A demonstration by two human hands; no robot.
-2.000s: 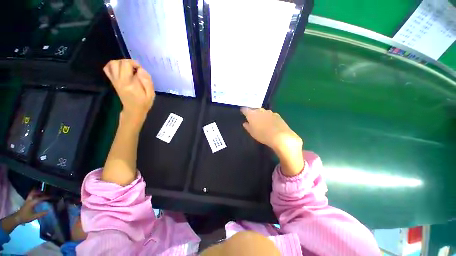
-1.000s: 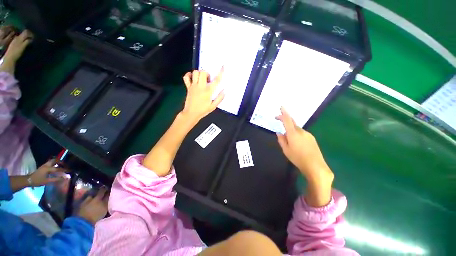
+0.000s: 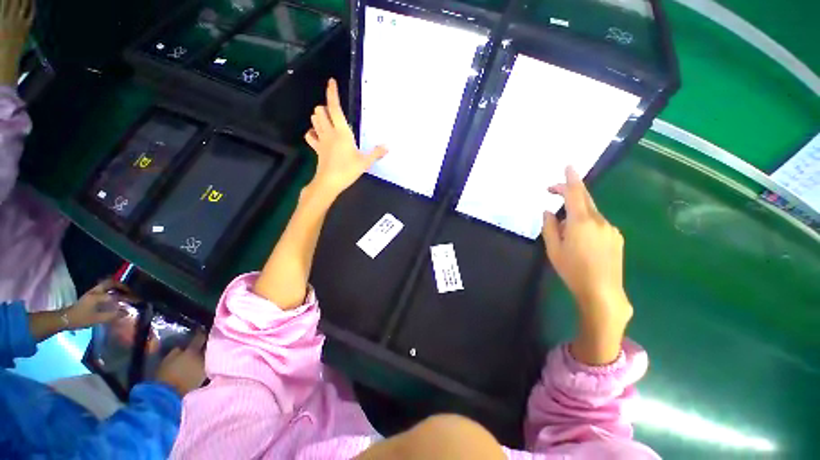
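Two tablets with lit white screens lean side by side at the far end of a black foam tray (image 3: 360,334). My left hand (image 3: 334,148) is open at the left tablet (image 3: 415,99), its thumb over the lower left of the screen and its index finger pointing up beside the edge. My right hand (image 3: 584,243) has its index fingertip over the right part of the right tablet (image 3: 530,135). Neither hand holds anything. A left barcode label (image 3: 380,235) and a right barcode label (image 3: 446,268) lie on the tray floor in separate pockets.
Left, a tray holds two dark tablets with yellow logos (image 3: 213,195). Behind it stands a tray stack (image 3: 261,54); more dark tablets lie behind the lit ones. Lower left, another person's hands (image 3: 94,305) hold a dark device. Green bench (image 3: 719,296) and curved rail are on the right.
Over two seconds the view has shifted left. My left hand has opened from a curled shape and now sits at the left tablet's edge. My right hand has moved up and right over its screen.
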